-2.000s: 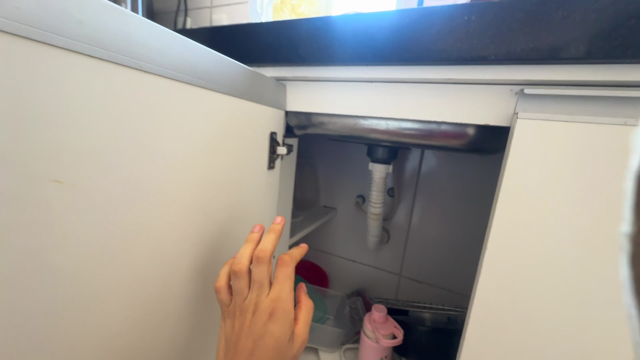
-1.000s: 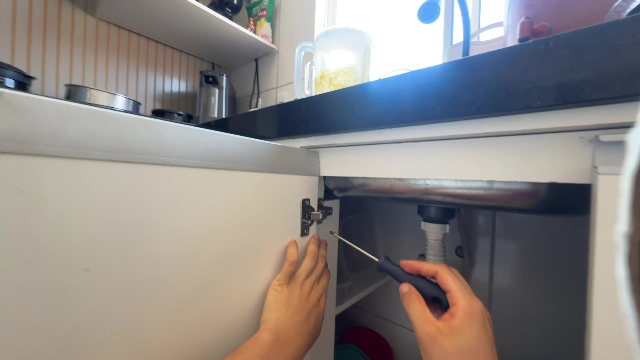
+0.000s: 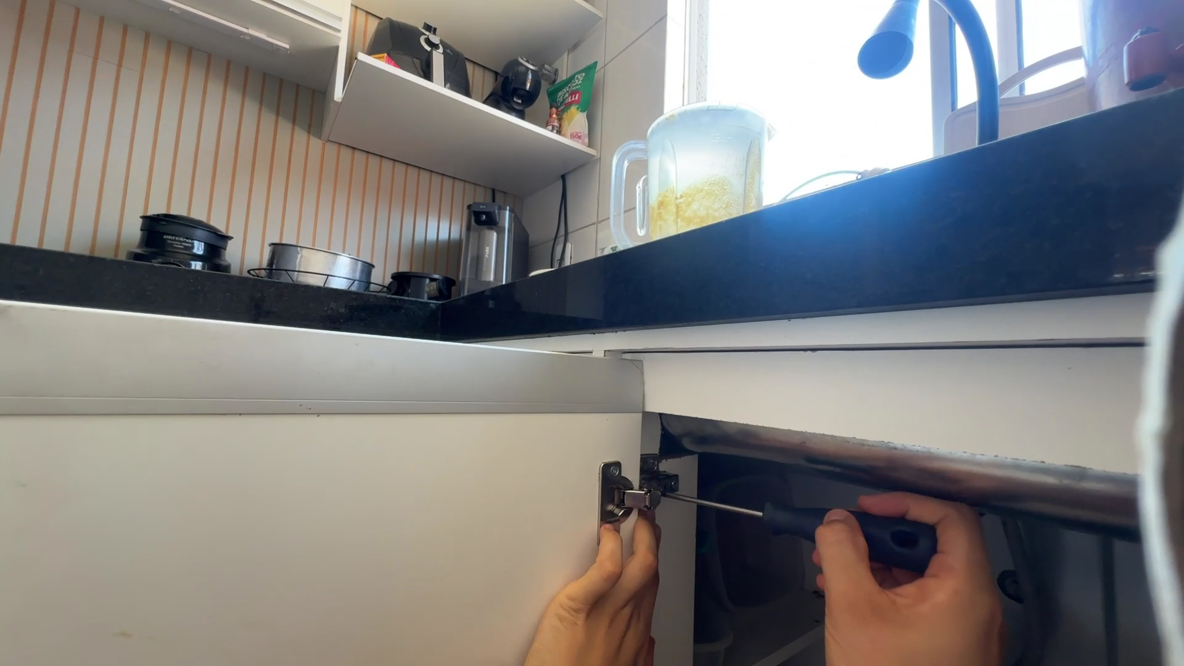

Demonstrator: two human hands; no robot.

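Observation:
A screwdriver (image 3: 856,535) with a dark handle and a thin metal shaft is held in my right hand (image 3: 911,583). Its tip meets the metal cabinet hinge (image 3: 629,495) at the side where the hinge joins the cabinet wall; whether it sits in a screw cannot be told. My left hand (image 3: 606,597) is just below the hinge, its fingertips touching the hinge's lower part and the door edge. It grips no tool. The white cabinet door (image 3: 314,536) stands open on the left.
Above the opening run a metal sink underside (image 3: 888,462) and a black stone countertop (image 3: 879,240). A plastic jug (image 3: 708,171), a faucet (image 3: 980,74) and a metal pan (image 3: 319,266) are higher up. A pale blurred edge (image 3: 1167,416) borders the right side.
The screwdriver, not in view two seconds ago, has moved from below the hinge up to it. My left fingertips now touch the hinge. The view has tilted up.

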